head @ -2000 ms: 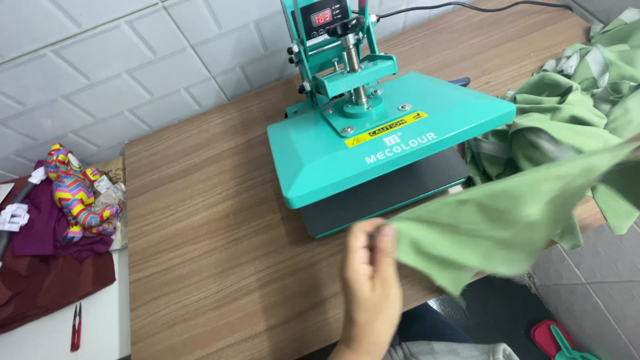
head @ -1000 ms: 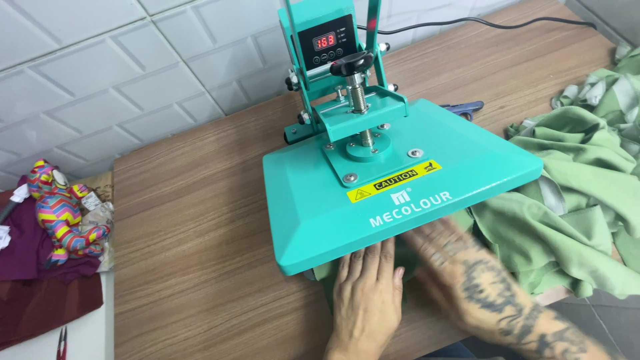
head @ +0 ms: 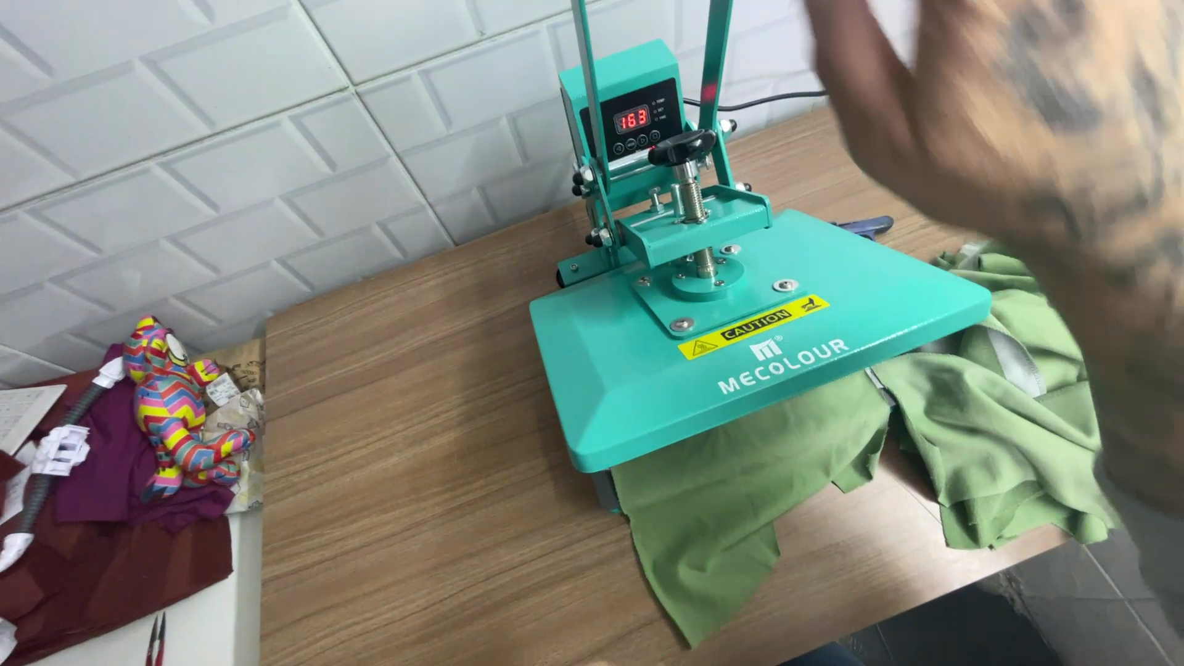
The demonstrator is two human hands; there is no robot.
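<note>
My right hand (head: 962, 120), blurred, is raised at the upper right beside the teal heat press; its fingers run past the top edge, so any grip is hidden. My left hand is not in view. The press's upper platen (head: 629, 370) sits over a green fabric piece (head: 712, 499), whose front part hangs out below the platen's edge. A crumpled pile of green fabric (head: 980, 435) lies to the right. Behind the black pressure knob (head: 683, 148), the control display (head: 633, 118) glows red with 163. The two lever arms rise out of frame.
A wooden tabletop (head: 398, 444) holds the press, against a white tiled wall (head: 277, 166). At left are a patterned stuffed toy (head: 171, 407), purple fabric (head: 92, 462), maroon fabric (head: 139, 573) and thread snips (head: 155, 638). A dark blue tool lies behind the platen (head: 865, 227).
My left hand has left the platen's front edge and gone out of view. My right hand has risen from that edge to the upper right. The green piece, earlier held up, now lies under the platen.
</note>
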